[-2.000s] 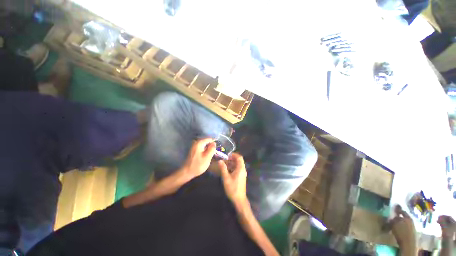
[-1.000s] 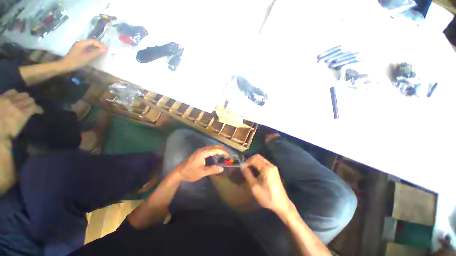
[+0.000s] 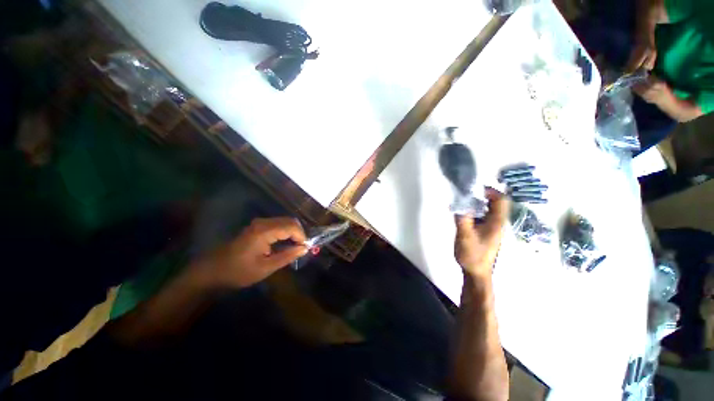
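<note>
My left hand (image 3: 254, 252) is over my lap, its fingers closed on a small clear plastic bag (image 3: 327, 233) with a bit of red at its lower end. My right hand (image 3: 481, 235) is over the white table, thumb and fingertips on the clear end of a bagged black lead bundle (image 3: 457, 164). The bundle looks blurred; whether it is lifted off the table I cannot tell.
Black rods (image 3: 524, 184) lie beside my right fingertips, with bagged dark parts (image 3: 578, 241) further right. A coiled black cable (image 3: 247, 23) lies at the upper left. A cardboard divider tray (image 3: 344, 243) is under the table edge. A person in green sits at the upper right.
My right hand has left my lap and reached onto the table to the bagged bundle. My left hand stays over my lap with the small bag. The view has turned.
</note>
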